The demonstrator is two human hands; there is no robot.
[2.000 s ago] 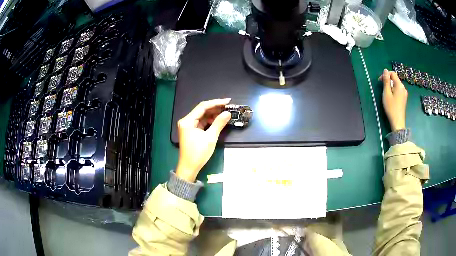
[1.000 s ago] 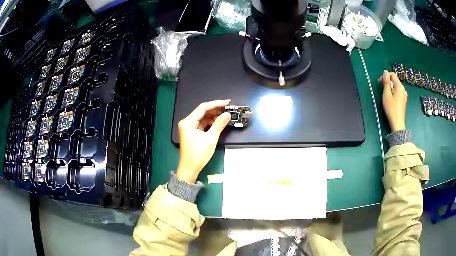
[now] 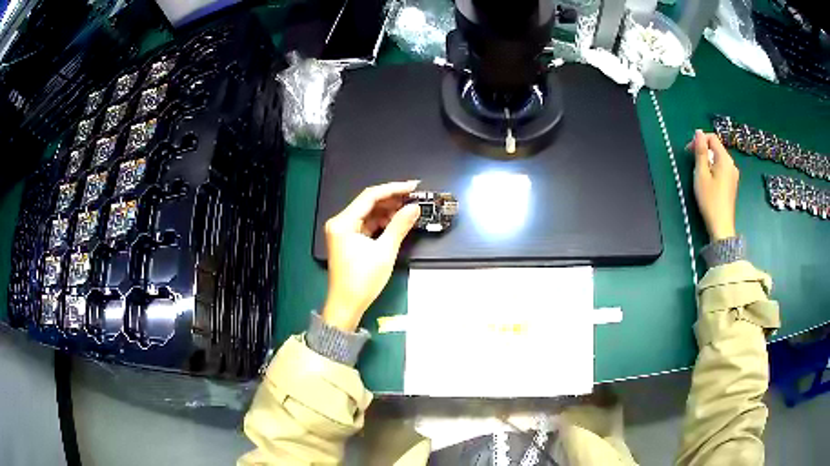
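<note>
My left hand [image 3: 366,250] holds a small dark circuit board module [image 3: 435,212] between thumb and fingers over the left part of the black microscope base [image 3: 582,209]. The module lies left of the bright light spot. My right hand [image 3: 716,187] rests on the green mat near the left end of the module rows [image 3: 774,146]. Its fingers are close together; whether they hold something small cannot be seen. Tiny yellow bits [image 3: 511,329] lie on the white paper sheet [image 3: 455,364], which is taped in front of the base.
Stacked black blister trays [image 3: 205,246] with modules in some pockets stand at left. A crumpled clear bag [image 3: 308,100] lies between trays and base. The microscope barrel [image 3: 505,45] rises over the base. A translucent tub [image 3: 657,50] with whitish contents stands behind at right.
My right hand has shifted very slightly left. My left hand holds the module in nearly the same place.
</note>
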